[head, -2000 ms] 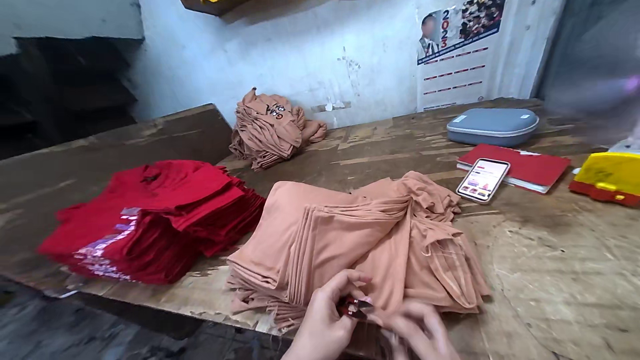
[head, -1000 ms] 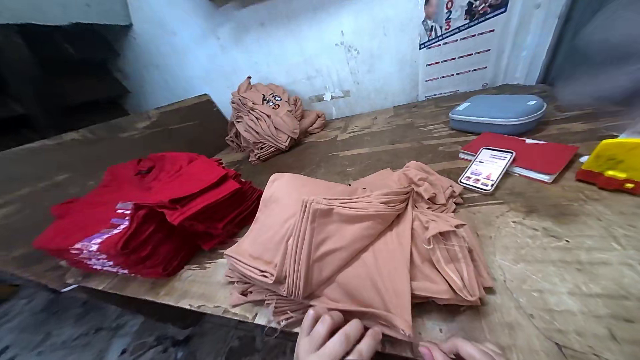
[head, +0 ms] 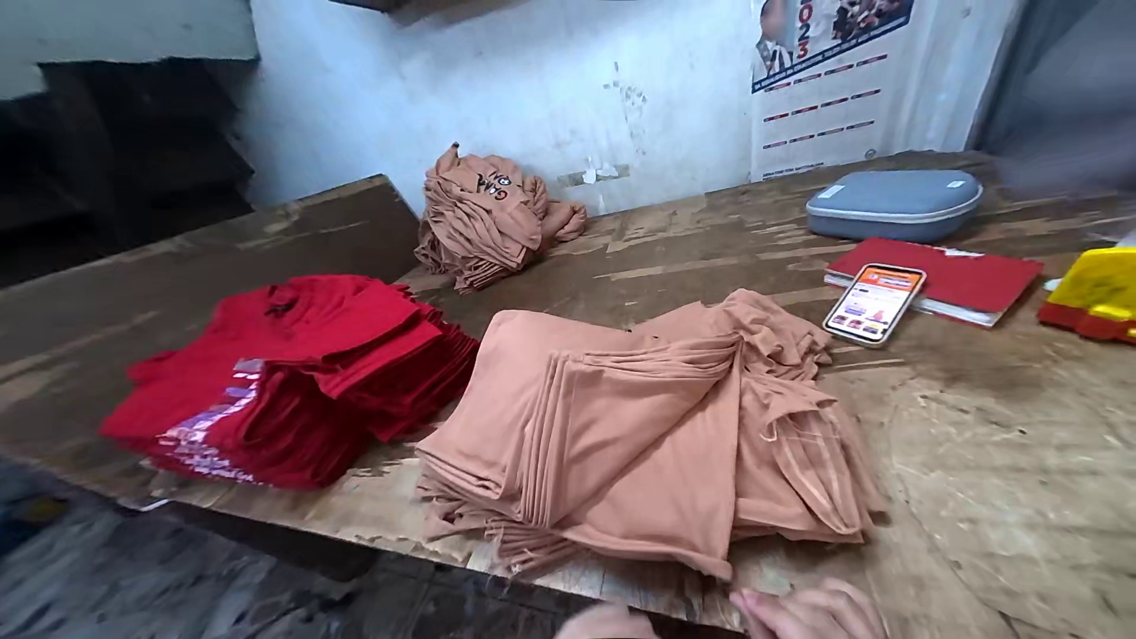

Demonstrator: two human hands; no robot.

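Observation:
A stack of folded salmon-coloured garments (head: 639,426) lies near the front edge of the wooden table. Below its front corner, my right hand (head: 812,611) has its fingers bent, with fingertips close to the hem corner; whether they pinch a thread or cloth cannot be made out. Only a blurred part of my left hand (head: 608,623) shows at the bottom edge, its fingers hidden. To the left sits a stack of red printed garments (head: 293,382). Against the wall is a bunched pile of salmon garments (head: 488,213) with dark print.
A phone (head: 874,303) with a lit screen rests partly on a red notebook (head: 950,275). Behind them is a grey-blue zipped case (head: 895,206), and a yellow and red object (head: 1096,293) stands at the right edge. The wooden table's (head: 1003,444) front edge runs below the stacks.
Both hands have moved down from the salmon stack's front to the bottom edge of the view. The small dark object between my fingers two seconds ago is no longer visible. The stacks stay put.

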